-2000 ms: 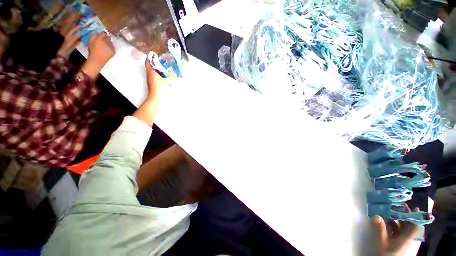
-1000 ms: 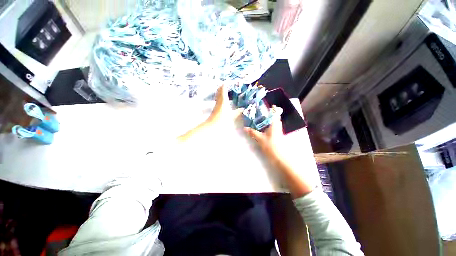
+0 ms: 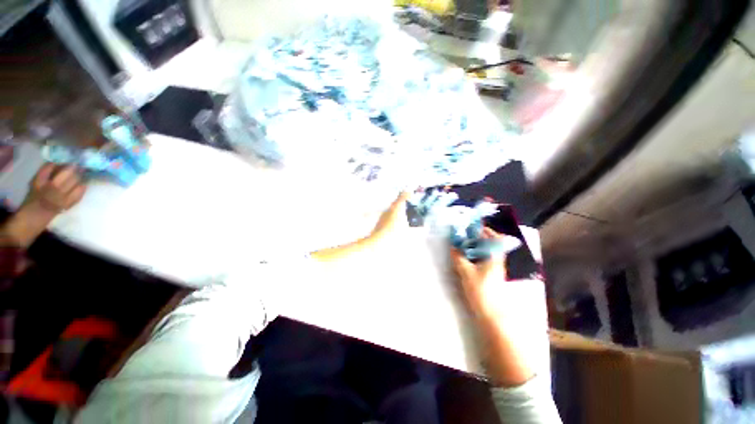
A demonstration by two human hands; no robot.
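Note:
A cluster of part-packed units (image 3: 451, 217), blue blocks with pale cable loops, lies at the right end of the white tabletop. My left hand (image 3: 389, 222) is at the cluster's left side, its fingertips hidden or blurred. My right hand (image 3: 480, 273) is around the near right end of the cluster, thumb and fingers on the units. The picture is blurred, so single units are hard to tell apart. More part-packed units (image 3: 128, 161) stand at the far left end of the table.
A large cable pile in clear plastic (image 3: 331, 91) fills the back of the table. A smartphone (image 3: 521, 257) lies at the right end. A coworker's hand (image 3: 58, 189) is beside the left units. An open brown carton (image 3: 629, 381) is at lower right, an orange-red stool (image 3: 50, 373) at lower left.
My left hand has come from the left units to the right cluster, where both hands stay. The view has turned, and the coworker's hand is now beside the left units.

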